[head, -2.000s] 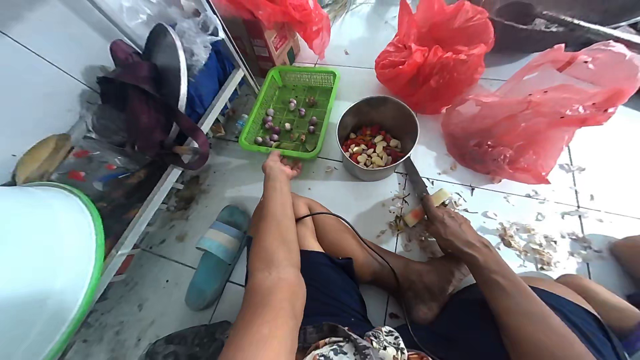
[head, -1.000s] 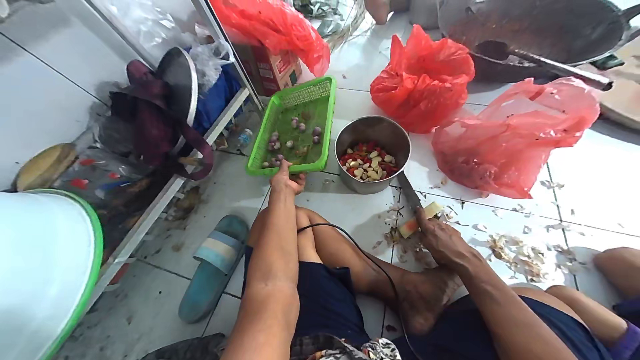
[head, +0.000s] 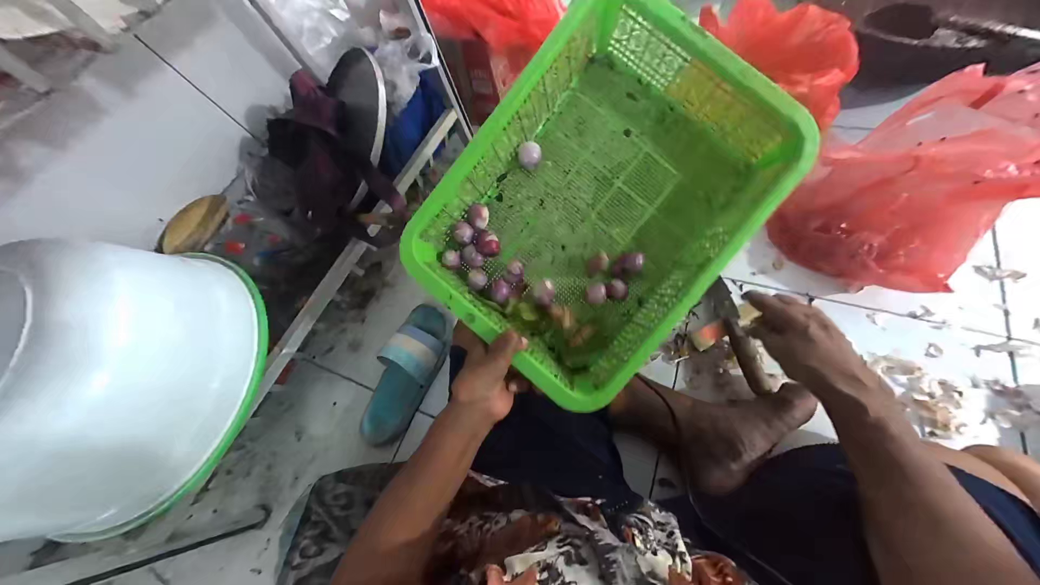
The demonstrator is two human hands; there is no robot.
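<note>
My left hand (head: 486, 382) grips the near rim of a green plastic basket (head: 691, 357), which is raised and tilted over my lap. Small shallots (head: 479, 244) lie mostly in its near left part, with bits of skin and green scraps at the near edge. My right hand (head: 800, 345) is above the floor at right, fingers spread. A knife (head: 746, 353) with a worn handle rests just beside its fingertips, near a cut piece of pale and orange food (head: 709, 335). The metal pot from the earlier frames is hidden.
Red plastic bags (head: 902, 187) stand at the right, with a dark pan (head: 902, 41) behind. Peelings (head: 934, 398) are scattered on the tiles. A blue sandal (head: 406, 374) lies left of my lap. A large white tub with a green rim (head: 258, 325) stands at far left, by a metal rack (head: 325, 288).
The green basket has come up off the floor toward me in my left hand, and now covers where the pot was. My right hand has let go of the knife.
</note>
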